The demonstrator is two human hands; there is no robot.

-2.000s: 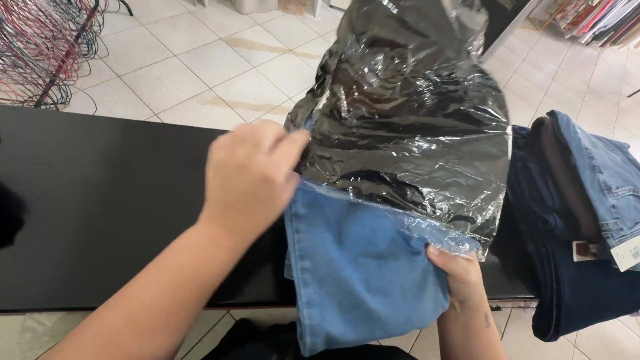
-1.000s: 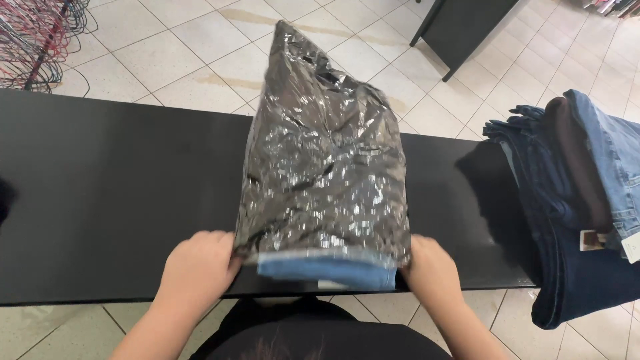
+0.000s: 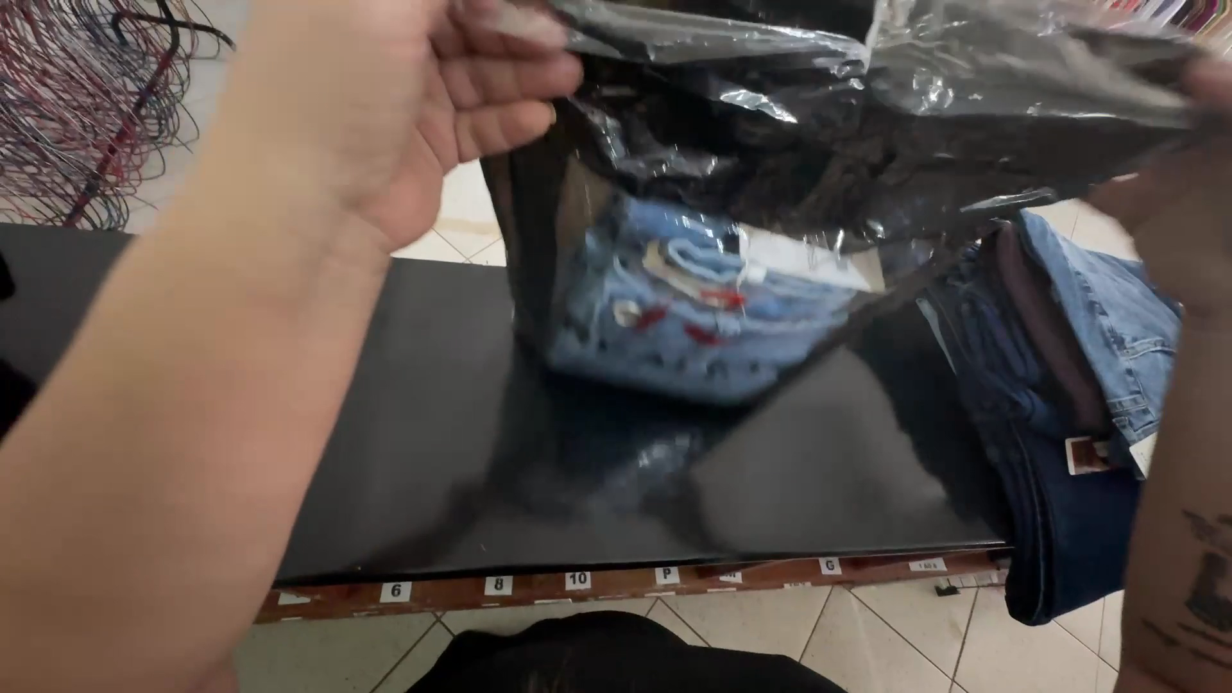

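Observation:
A black plastic bag (image 3: 731,144) hangs between my raised hands, its mouth edge held high. Folded light-blue jeans (image 3: 703,327) with red marks and a white tag show inside its lower part, just above the black tabletop (image 3: 577,472). My left hand (image 3: 481,96) is at the bag's upper left edge, its fingers partly curled and the thumb hidden. At the upper right my right hand (image 3: 1165,183) grips the other side of the bag, blurred and partly cut off by the frame.
A pile of folded dark and light jeans (image 3: 1078,385) lies over the right end of the tabletop. Wire hangers (image 3: 87,115) stand in a tangle at the upper left. Size labels (image 3: 577,580) line the table's front edge, with tiled floor (image 3: 751,621) below.
Both hands have risen from the table's front edge, lifting the bag. The bag lay flat over the jeans a second ago; now it hangs with the folded jeans in its lower part.

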